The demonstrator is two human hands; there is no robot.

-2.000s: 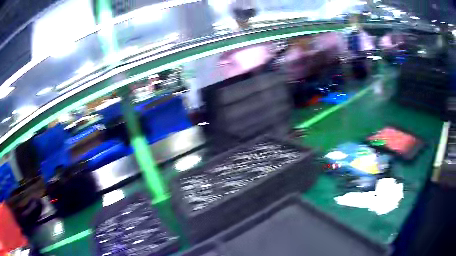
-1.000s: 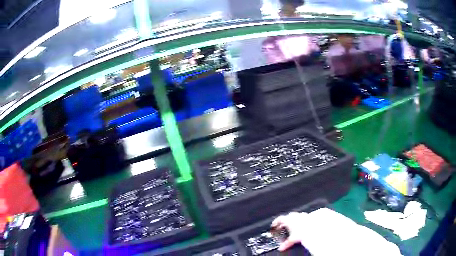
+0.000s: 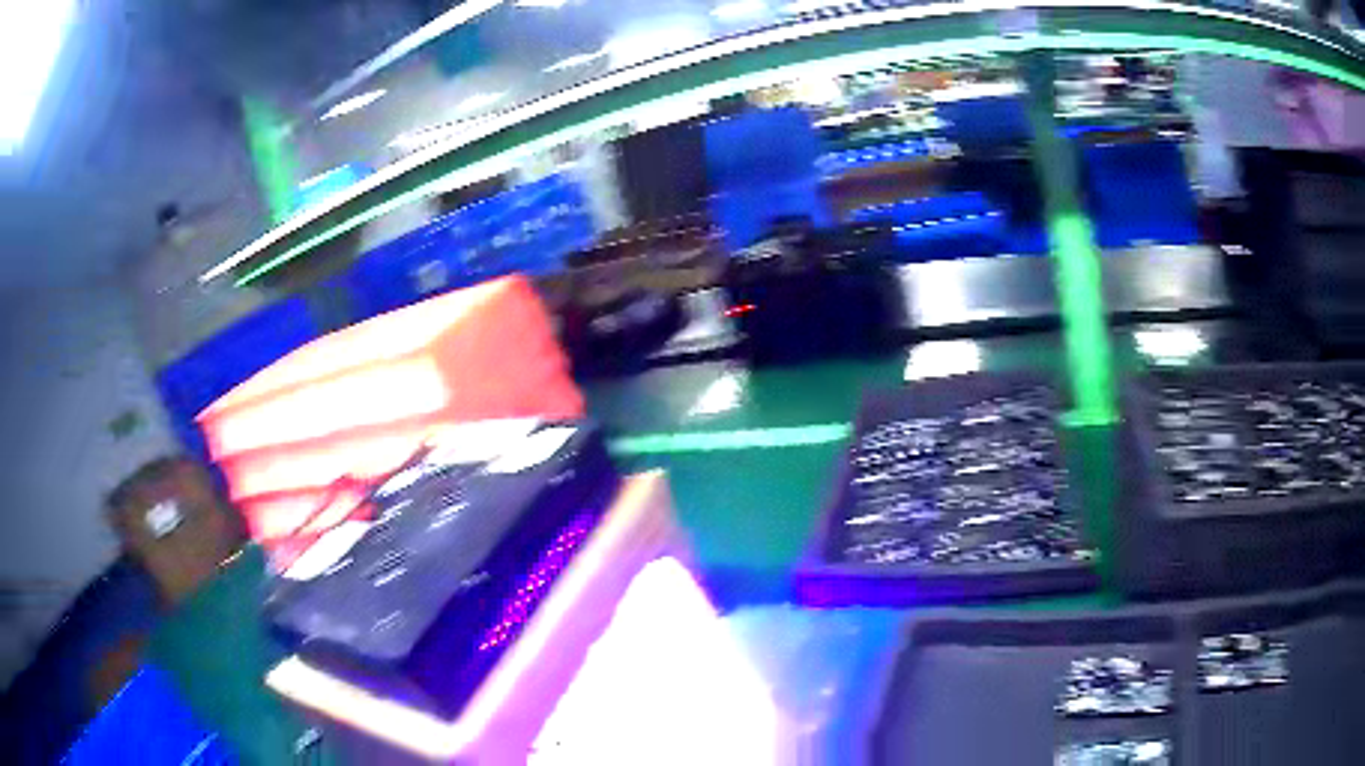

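Note:
The nearest black foam tray (image 3: 973, 673) is at the bottom right, cut off by the picture's edge. A few small silvery circuit boards (image 3: 1115, 684) lie in it, on both sides of its divider. A pale curing box (image 3: 524, 673) stands to its left with a blinding white-violet opening. A black case (image 3: 434, 576) with a row of violet lights sits on that box. Neither of my hands is in view. The picture is blurred.
A densely filled foam tray (image 3: 966, 486) stands behind the nearest tray, and another full tray (image 3: 1265, 442) is at the right. Salmon-red foam blocks (image 3: 389, 389) rise behind the black case. A green upright (image 3: 1078, 299) stands between the trays. A blue bin (image 3: 142, 726) is at lower left.
The view has swung left, bringing in the curing box and black case. The hand that was over the nearest tray has left the picture, as have the blue box and white wipes.

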